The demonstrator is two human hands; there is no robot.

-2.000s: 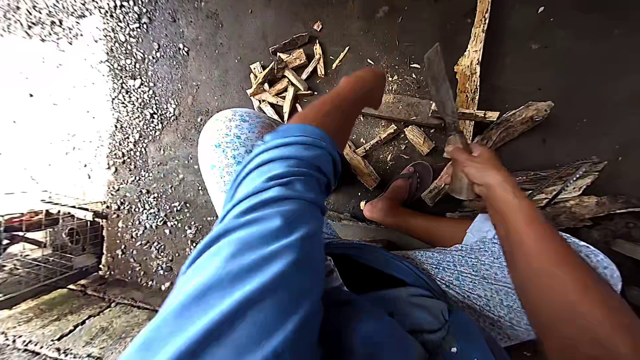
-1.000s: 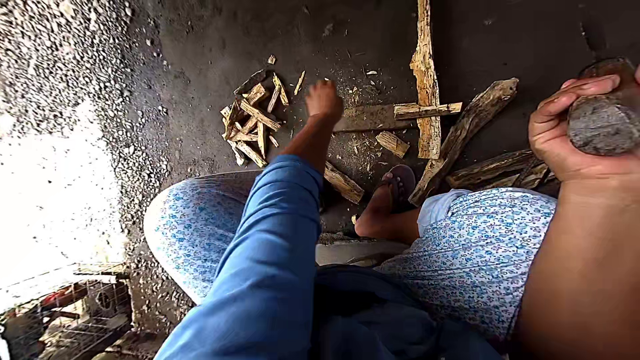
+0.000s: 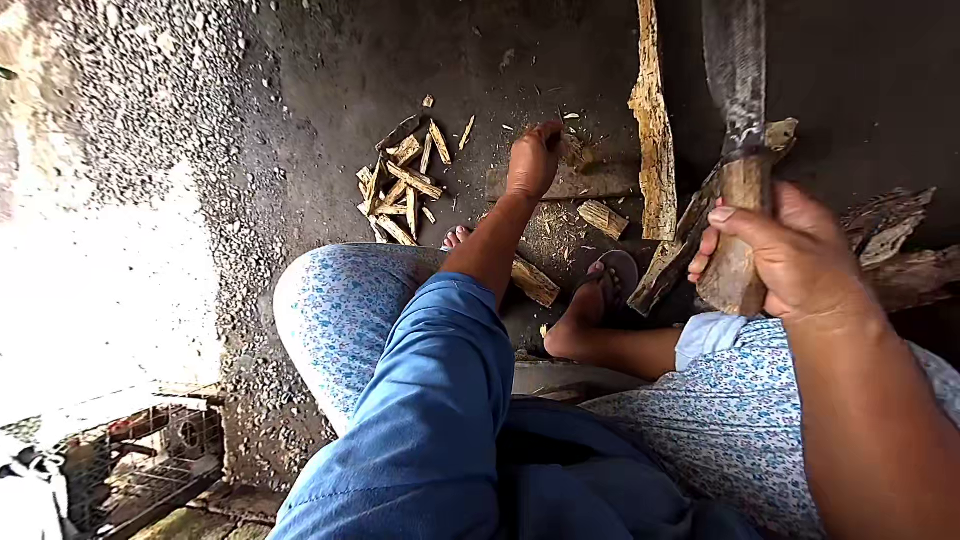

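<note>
My right hand (image 3: 795,255) grips the thick wooden handle (image 3: 739,240) of a machete, whose broad, worn blade (image 3: 739,60) points toward the top of the view. My left hand (image 3: 534,159) is over the near side of a flat wooden board (image 3: 600,182) on the ground, fingers curled. A blurred bit of wood (image 3: 576,152) is right beside its fingertips; whether the fingers hold it cannot be told. Left of this hand lies a loose pile of split wood sticks (image 3: 401,184). A short wood block (image 3: 602,219) sits just below the board, with chips scattered around.
A long wood strip (image 3: 655,127) lies across the board's right end. Rough logs (image 3: 911,274) and a bark-covered branch (image 3: 671,255) lie to the right. Another split chunk (image 3: 534,281) is near my sandalled foot (image 3: 589,307). Gravel (image 3: 187,112) and a wire cage (image 3: 161,450) are at left.
The machete, raised close to the camera a second ago with only its handle end plain, now shows its blade. The stick that lay across the board's right end is no longer there.
</note>
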